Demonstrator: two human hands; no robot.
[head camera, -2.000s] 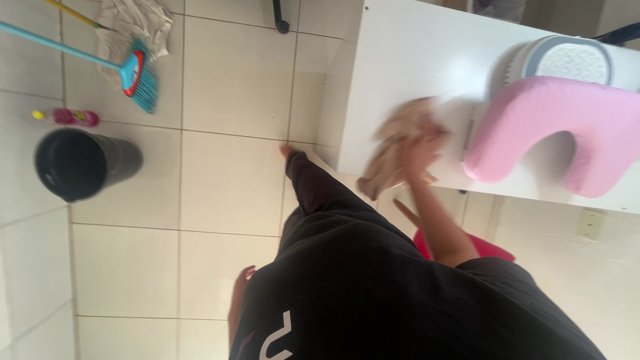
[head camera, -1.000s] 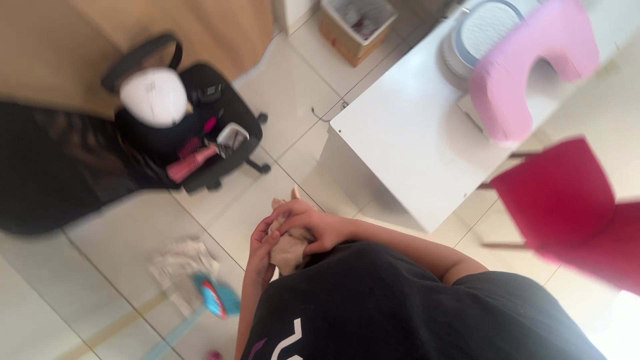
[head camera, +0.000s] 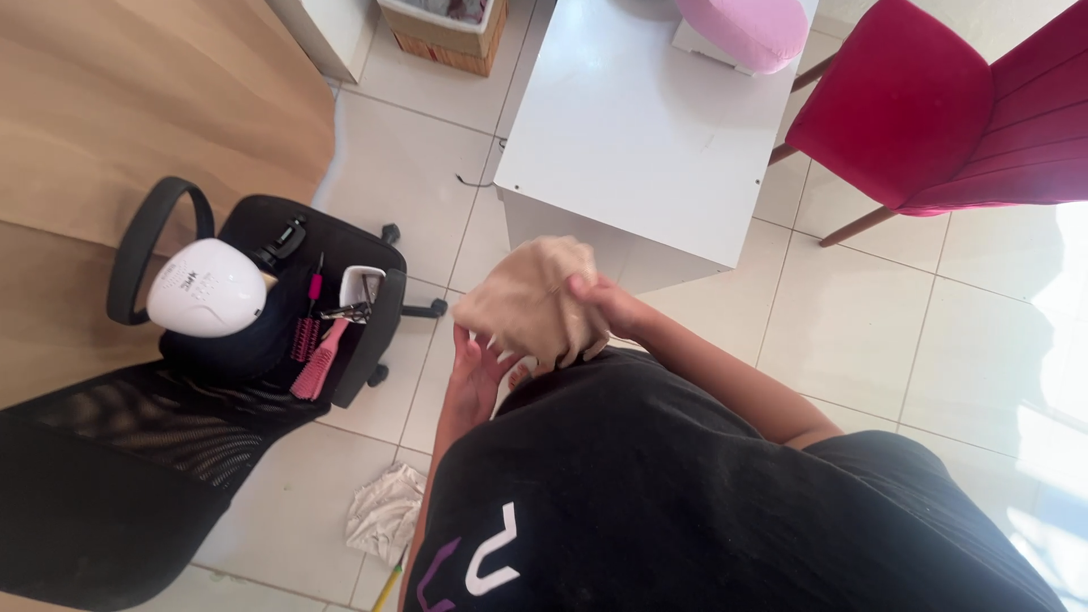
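Observation:
A beige cloth (head camera: 527, 297) is spread between my two hands in front of my black shirt. My left hand (head camera: 478, 365) is below its left corner, with the thumb at the cloth's edge and the fingers partly behind it. At the cloth's right side, my right hand (head camera: 608, 302) grips it, thumb on top and the other fingers hidden by the fabric. Just beyond the cloth stands the white table (head camera: 637, 127), whose near end is close to my hands but not touched by them.
A black office chair (head camera: 255, 357) at left bears a white domed device (head camera: 206, 287), pink brushes (head camera: 320, 365) and a small white container (head camera: 361, 289). A red chair (head camera: 901, 102) stands right of the table, a lined box (head camera: 450, 34) beyond. A crumpled rag (head camera: 387, 514) lies on the floor.
Two seconds ago my right hand had the cloth on the tabletop; then both hands held it bunched before my body. Now it is spread wider between them. The view has turned.

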